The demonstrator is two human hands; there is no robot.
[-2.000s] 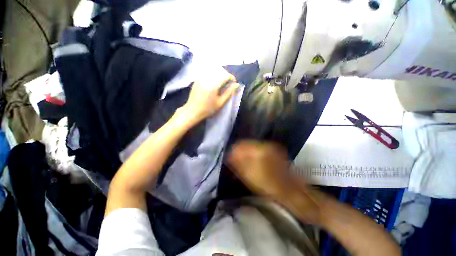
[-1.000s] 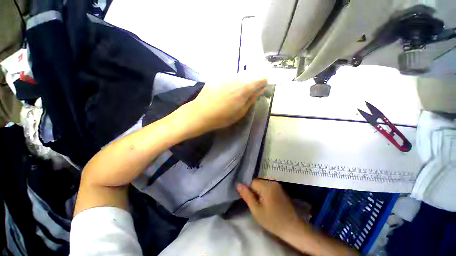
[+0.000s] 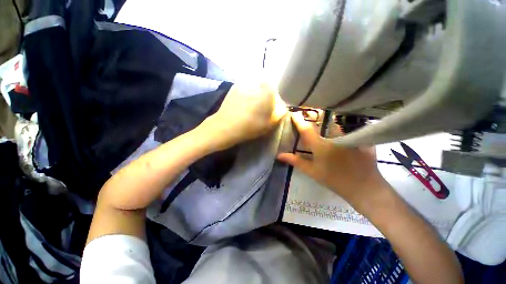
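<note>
The dark garment with its grey-blue wrong side point(image 3: 233, 194) lies across the left part of the table, its right edge running up to the sewing machine point(image 3: 377, 61). A small dark panel point(image 3: 213, 166) lies on the pale cloth. My left hand point(image 3: 252, 113) presses on the cloth just left of the lit needle area. My right hand point(image 3: 333, 161) is right of the edge, thumb and fingers at the cloth close below the machine head. The presser foot area point(image 3: 310, 113) shows only partly between head and hands.
Red-handled thread snips point(image 3: 423, 172) lie on the table right of my right hand. White folded pieces point(image 3: 482, 222) are at far right. A blue basket point(image 3: 366, 260) is below the ruler strip point(image 3: 327, 213). Dark cloth point(image 3: 50, 238) is heaped at left.
My right hand has moved up from the lower end of the cloth edge to the needle area. My left hand stays near the needle. The machine head fills more of the view.
</note>
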